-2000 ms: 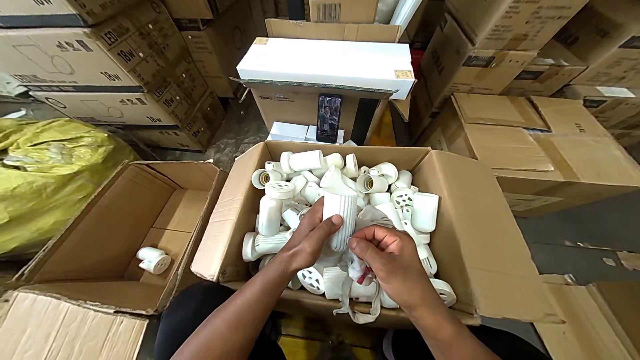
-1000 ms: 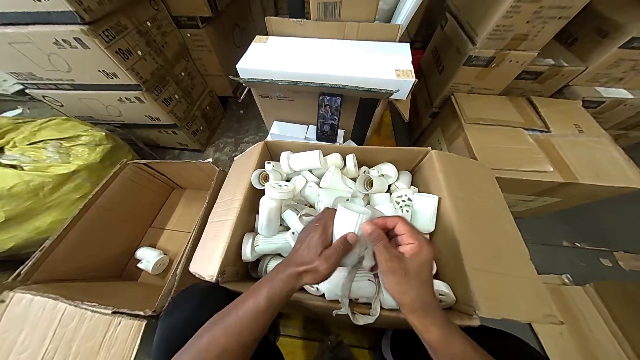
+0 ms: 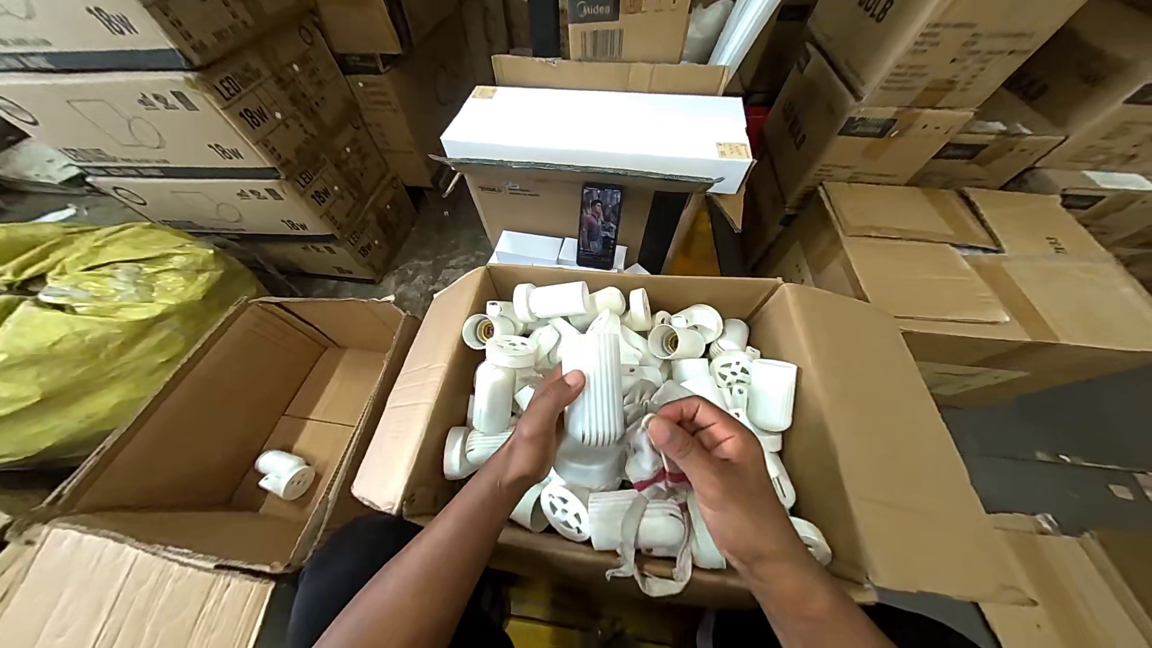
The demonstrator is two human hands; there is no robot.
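Note:
My left hand (image 3: 538, 427) holds a ribbed white plastic lamp holder (image 3: 594, 387) upright over an open cardboard box (image 3: 864, 441) heaped with white plastic lamp holders. Some show round sockets, others slotted round ends. Just right of the held piece, my right hand (image 3: 715, 459) pinches a whitish cloth (image 3: 650, 454) with a red stripe between thumb and fingers; a loose strip of it hangs down over the box's near edge. To the left, a second open cardboard box (image 3: 189, 436) has a white lamp holder (image 3: 285, 474) lying in it.
A phone (image 3: 598, 225) leans upright behind the full box, beside small white boxes (image 3: 529, 247). Farther back, a long white box (image 3: 598, 130) lies on a carton. Stacked cartons (image 3: 189, 126) stand on both sides, and a yellow plastic sack (image 3: 99, 333) sits at the left.
The lamp holder now stands upright in my left hand, where a second ago both hands were together around it. My right hand has moved off it with the cloth.

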